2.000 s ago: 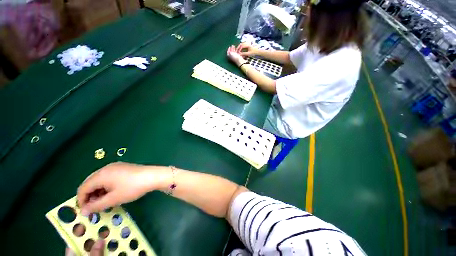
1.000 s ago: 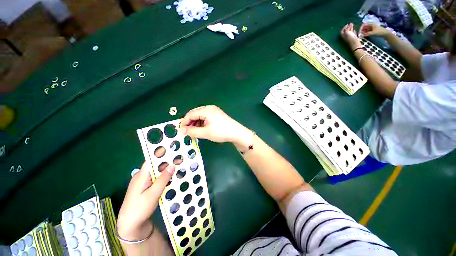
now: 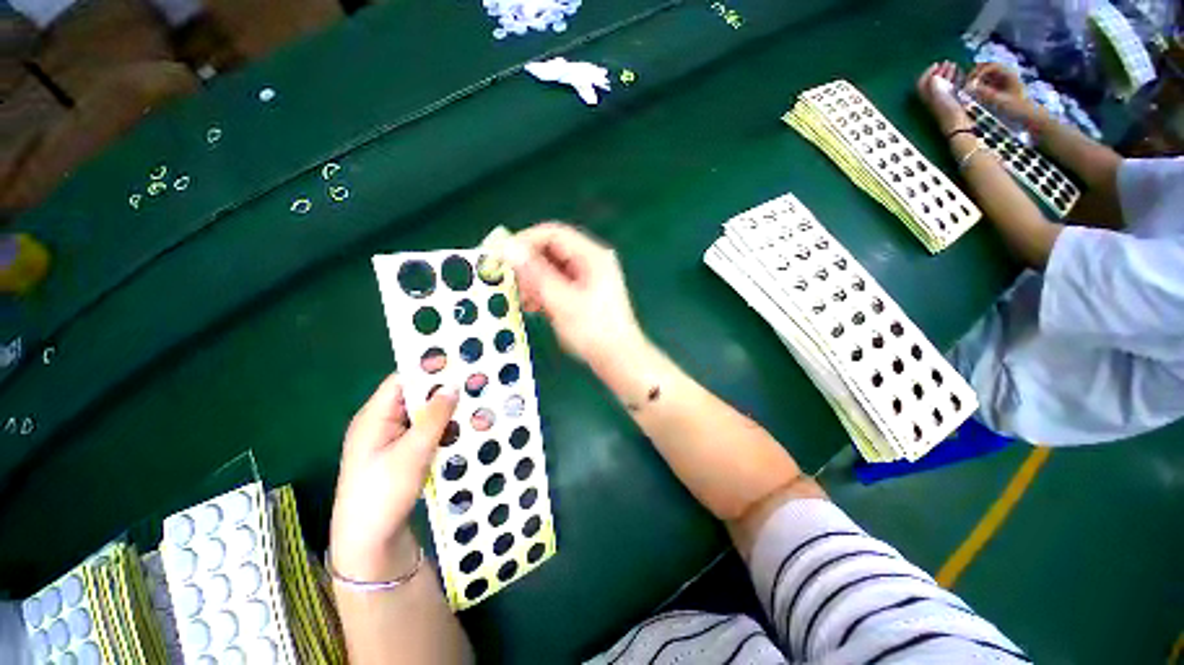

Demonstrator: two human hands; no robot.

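Note:
A white die-cut sheet [image 3: 491, 451] with three columns of round holes is held above the green bench. My left hand [image 3: 379, 468] grips its left edge, thumb on the face and fingers behind. My right hand [image 3: 571, 288] pinches the top right corner, where a small pale yellowish flap [image 3: 499, 242] sticks up; whether it is the liner is not clear. The fingertips are partly blurred. Skin shows through some holes of the sheet.
Stacks of filled sheets [image 3: 221, 578] stand at the lower left. An empty-sheet stack [image 3: 851, 325] lies right, a smaller one [image 3: 889, 163] beyond it. Ring scraps [image 3: 339, 194], a white scrap [image 3: 571, 78] and a disc pile [image 3: 530, 13] lie across the bench. Another person works at the right.
The sheet and my left hand have risen in the picture. My right hand has turned more upright, and a pale flap now shows at its fingertips. The ring scrap above the sheet no longer shows.

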